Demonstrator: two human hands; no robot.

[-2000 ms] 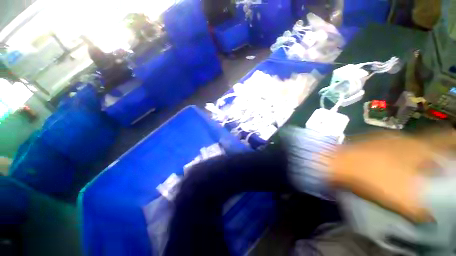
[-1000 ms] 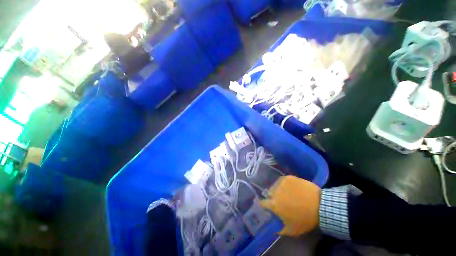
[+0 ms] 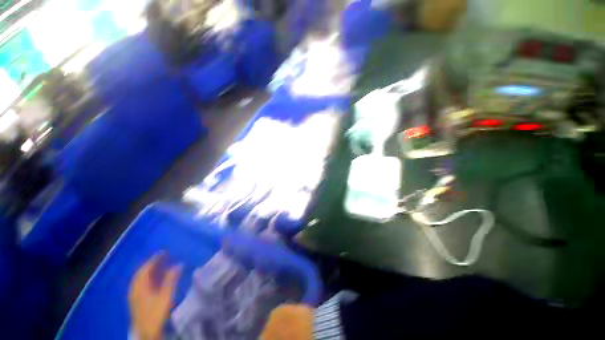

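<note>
A blue crate (image 3: pixel 99 292) at the lower left holds white socket cubes with bundled cords (image 3: pixel 219 299), badly blurred. My left hand (image 3: pixel 154 295) is raised over the left part of the crate, its fingers apart, with nothing seen in it. My right hand (image 3: pixel 288 323) is at the crate's right side, cut off by the bottom edge; its fingers are hidden. A white socket cube (image 3: pixel 373 187) stands on the dark green bench. A thin white USB cable (image 3: pixel 468 259) lies in a loose curve to its right.
A bright pile of white corded units (image 3: pixel 275 159) lies beyond the crate. More white units (image 3: pixel 377 113) are behind the cube. A fixture with a red display (image 3: pixel 418 133) and instruments with a blue display (image 3: pixel 517 90) stand at the back right. Blue crates (image 3: pixel 133 146) are at the left.
The view has swung right, bringing the instruments and USB cable into sight. My left hand now shows above the units. My right hand appears lower, partly out of the picture.
</note>
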